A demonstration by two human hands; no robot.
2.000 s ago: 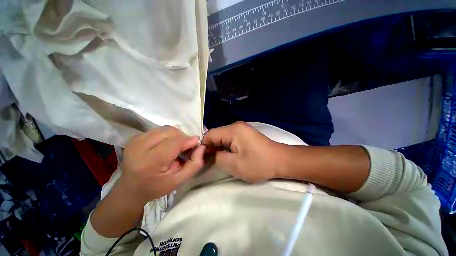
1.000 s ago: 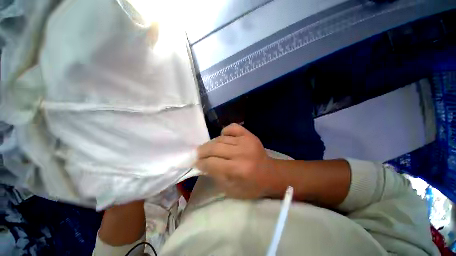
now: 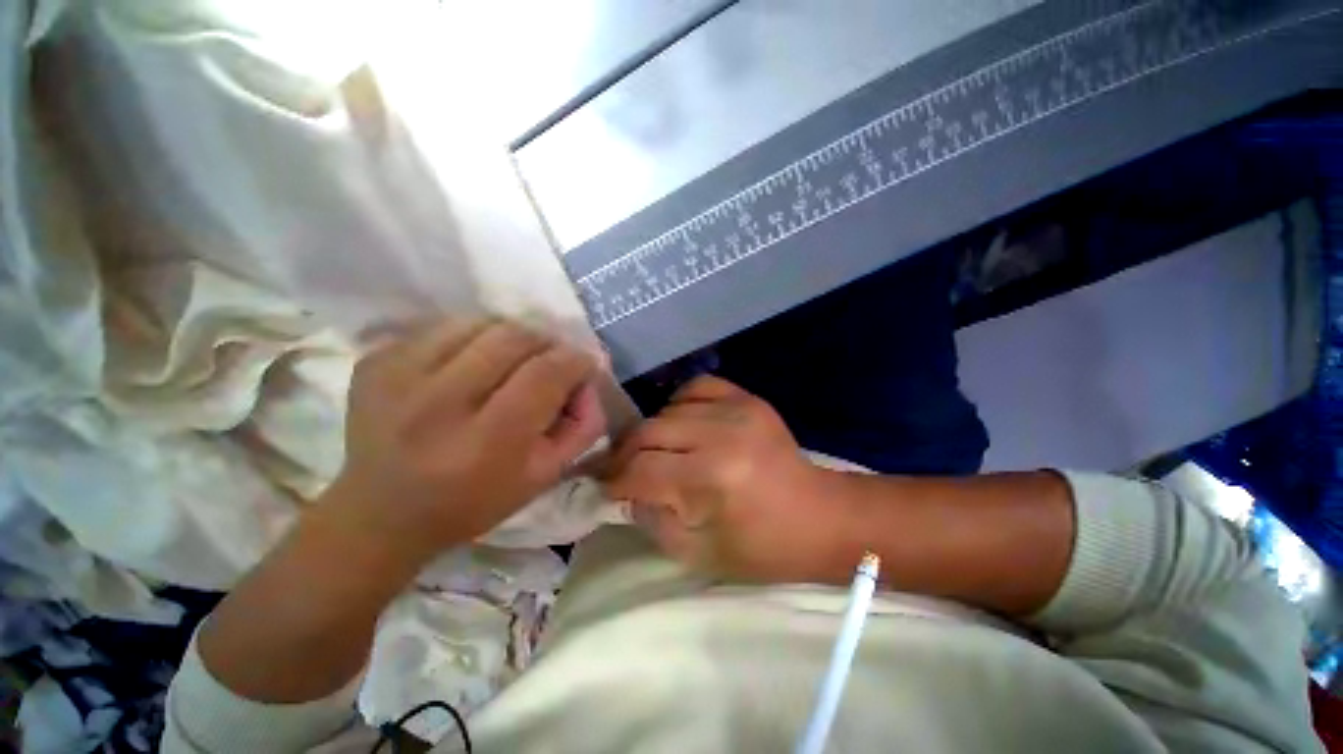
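The cream garment piece (image 3: 221, 192) lies bunched over the left of the machine table, and its edge runs down to my hands. My left hand (image 3: 464, 427) is above the cloth with its fingers curled; its fingertips are at the cloth edge and partly hidden. My right hand (image 3: 714, 479) is close beside it to the right, its fingers closed on the cloth edge in front of my body.
A grey ruler strip (image 3: 803, 192) runs along the table's front edge. The white machine bed (image 3: 663, 118) is behind it. Dark cloth lies below the edge, a pale panel (image 3: 1119, 354) at right, and blue material (image 3: 1259, 464) at far right. A white cord (image 3: 843, 648) hangs over my front.
My left hand has come out from under the cloth and is now on top, near my right hand. The cloth has shifted and bunched to the left. My right hand stays at the edge.
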